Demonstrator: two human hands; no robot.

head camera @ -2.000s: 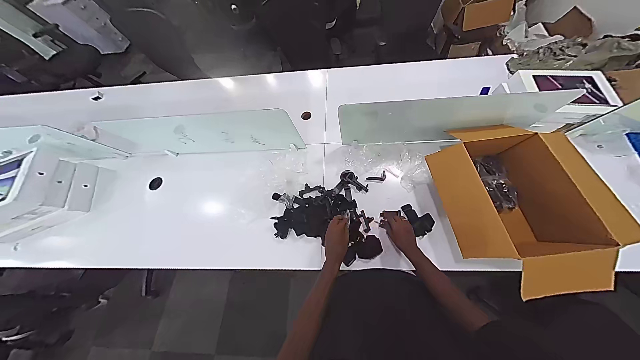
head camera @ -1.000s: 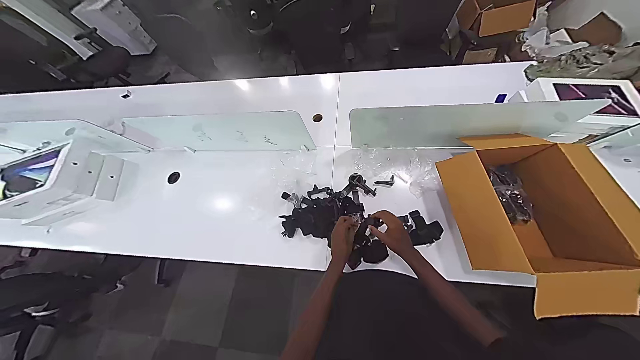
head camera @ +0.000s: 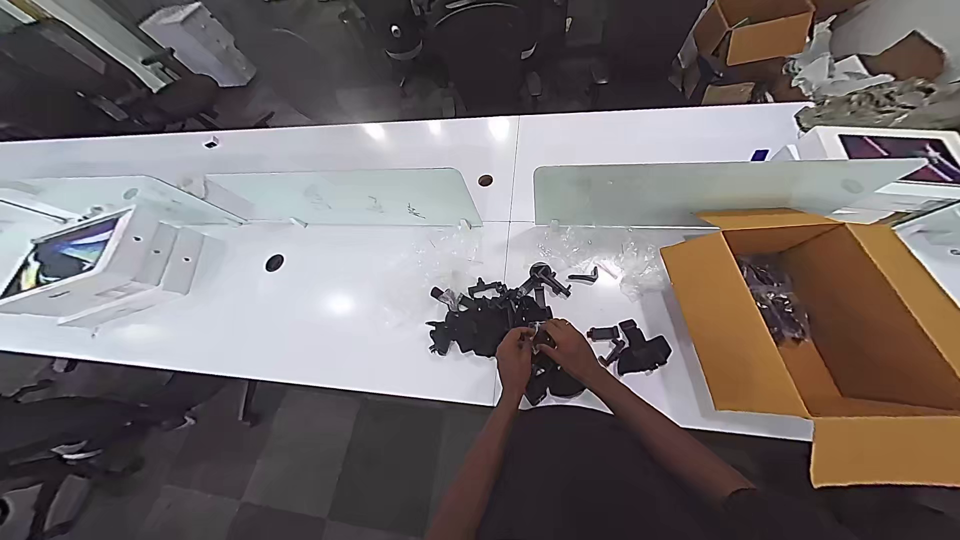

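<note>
My left hand [head camera: 515,361] and my right hand [head camera: 568,348] meet at the near edge of a pile of black parts [head camera: 480,324], their fingertips on a small shiny piece [head camera: 535,330] that I cannot make out well. More black pieces lie just under and below the hands. To the right of my right hand rests a smaller group of black parts [head camera: 643,351]. A thin black bent piece [head camera: 583,276] lies behind the pile, near crumpled clear plastic bags [head camera: 637,262]. Round-headed black parts [head camera: 541,276] stick out at the back of the pile.
An open cardboard box [head camera: 757,360] stands at the right, with plastic-wrapped items [head camera: 778,300] inside. Frosted glass dividers [head camera: 675,193] run across the white table [head camera: 337,352]. Stacked white boxes [head camera: 142,259] stand at the left. A round cable hole [head camera: 274,262] is in the tabletop.
Two seconds ago my hands were apart; my right hand has moved left to my left hand, and their fingertips are now together at a small piece.
</note>
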